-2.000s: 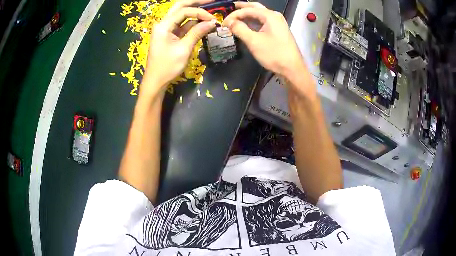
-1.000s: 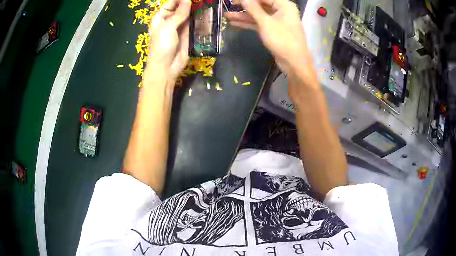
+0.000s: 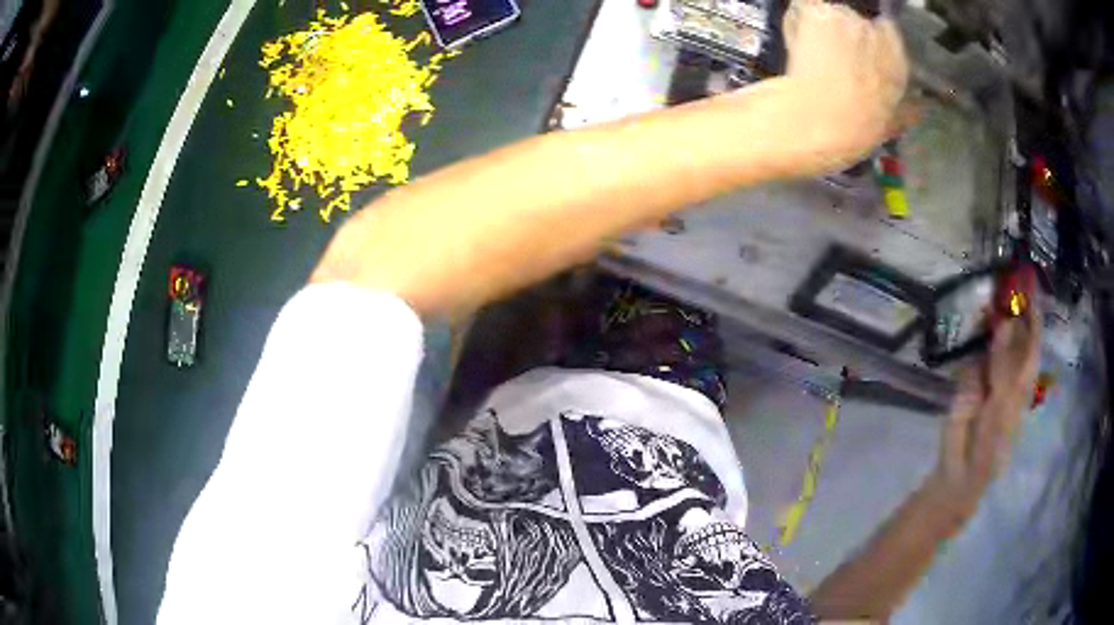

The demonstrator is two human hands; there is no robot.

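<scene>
My left hand [image 3: 849,86] reaches across over the press machine's fixture [image 3: 715,27]. Its fingers are curled and blurred, and whether they hold anything is hidden. My right hand [image 3: 992,379] is at the far right beside the machine, blurred, holding a device unit [image 3: 968,315] with a dark frame and a red end, tilted near the control screen [image 3: 865,303]. Another device unit [image 3: 183,320] with a red end lies on the bench at the left.
A heap of yellow strips [image 3: 348,110] lies on the dark green bench, beside a lit smartphone [image 3: 469,17]. More units [image 3: 105,177] lie on the green conveyor beyond the white edge [image 3: 137,263]. A red-yellow-green marker strip [image 3: 894,186] is on the machine top.
Both hands have left the bench and moved right to the machine. The right hand now holds a unit at the machine's side. The smartphone and yellow heap are uncovered.
</scene>
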